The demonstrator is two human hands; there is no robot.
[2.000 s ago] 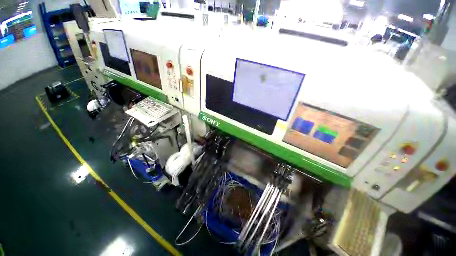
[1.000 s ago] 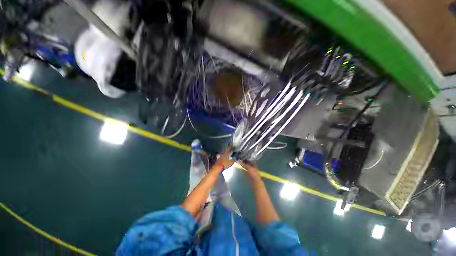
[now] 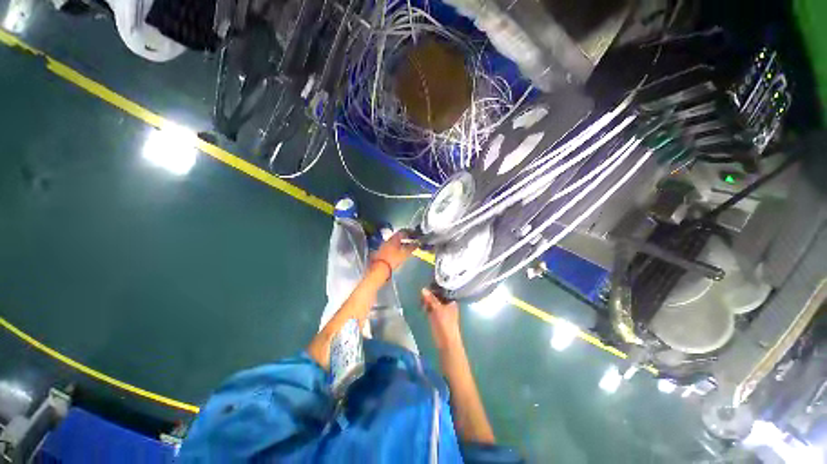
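Note:
Several dark tape feeders (image 3: 580, 177) stick out side by side, with pale strips along them and white component reels (image 3: 464, 256) at their outer ends. Another white reel (image 3: 449, 203) sits just above. My left hand (image 3: 394, 249) is at the dark outer end of the feeders, left of the reels, fingers closed around it. My right hand (image 3: 439, 306) touches the lower dark end below the reels. Its fingertips are small and blurred, so its hold is unclear.
A blue scrap bin (image 3: 385, 163) with tangled pale waste tape (image 3: 381, 100) lies behind the feeders. Round pale discs (image 3: 694, 317) are at the right. Yellow lines (image 3: 245, 166) cross the green floor. A blue object (image 3: 100, 439) is at the lower left.
The view has moved closer to the feeders, and the white reels now show clearly. My left hand stays at the feeder ends; my right hand is slightly lower and further from it.

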